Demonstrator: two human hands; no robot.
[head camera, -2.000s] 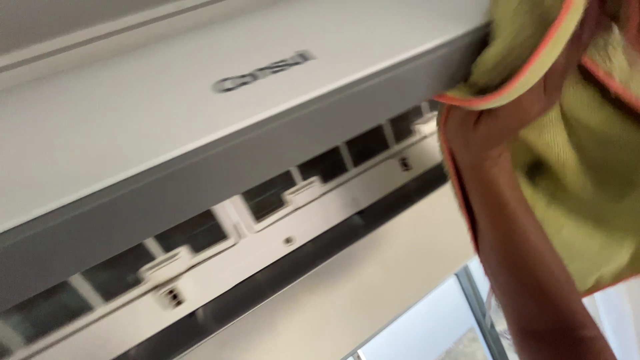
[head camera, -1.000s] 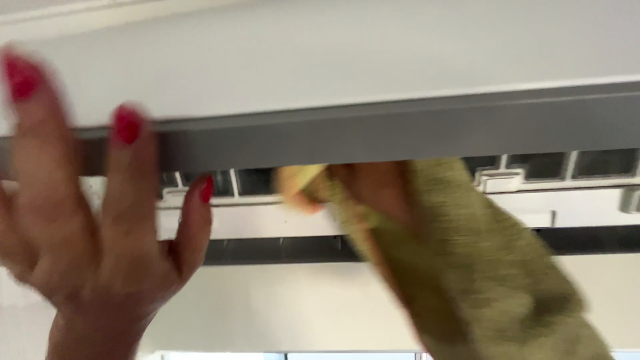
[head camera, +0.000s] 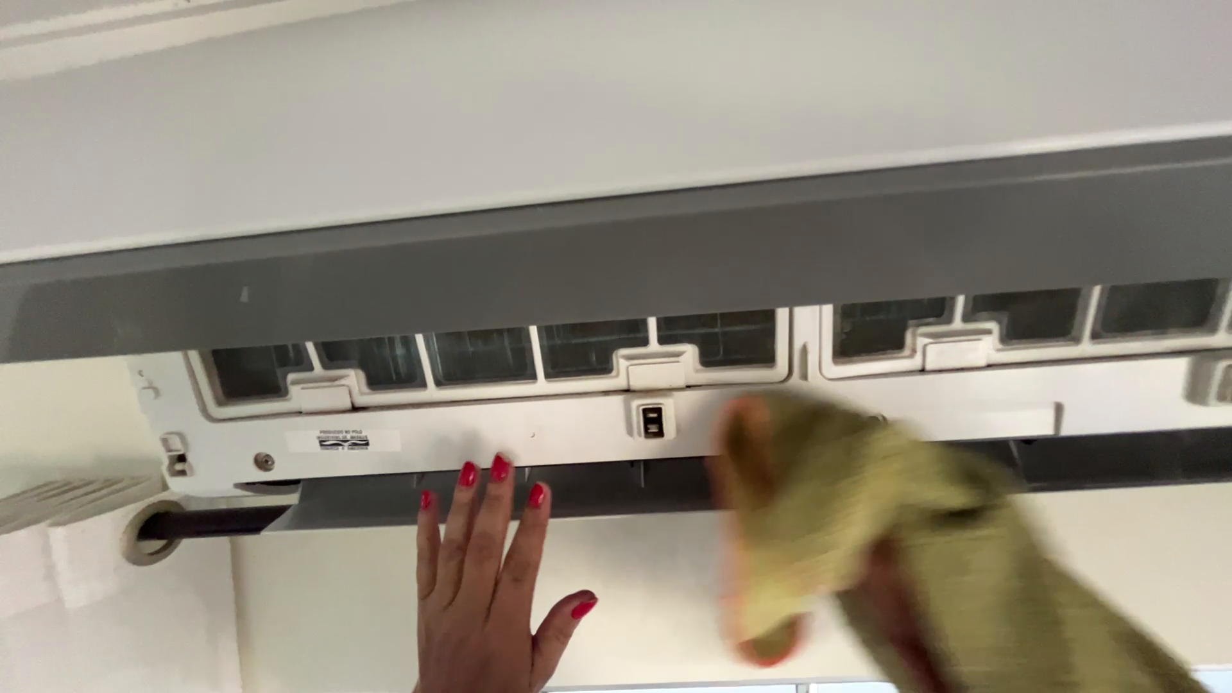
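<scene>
A white wall-mounted split air conditioner (head camera: 577, 125) has its front panel lifted, with a grey lower band (head camera: 539, 260). Mesh filters in white frames (head camera: 481, 358) show beneath it. My left hand (head camera: 491, 587), with red nails, is spread with fingertips by the dark outlet louver (head camera: 616, 489); it holds nothing. On the right, my right hand (head camera: 895, 606) is mostly hidden by a yellow-green cloth with orange edging (head camera: 837, 510), which it grips. The cloth is blurred and overlaps the lower white casing and the outlet; contact cannot be told.
A dark pipe (head camera: 217, 522) passes into a round opening (head camera: 144, 534) at the lower left. Pale pleated material (head camera: 77, 500) is beside it. A small latch socket (head camera: 653, 421) and a label with writing (head camera: 343, 441) are on the casing. Ceiling trim (head camera: 144, 38) runs above.
My left hand has moved from the grey band down to the outlet. The cloth, at the filter opening one second ago, is lower now. The view has shifted along the unit.
</scene>
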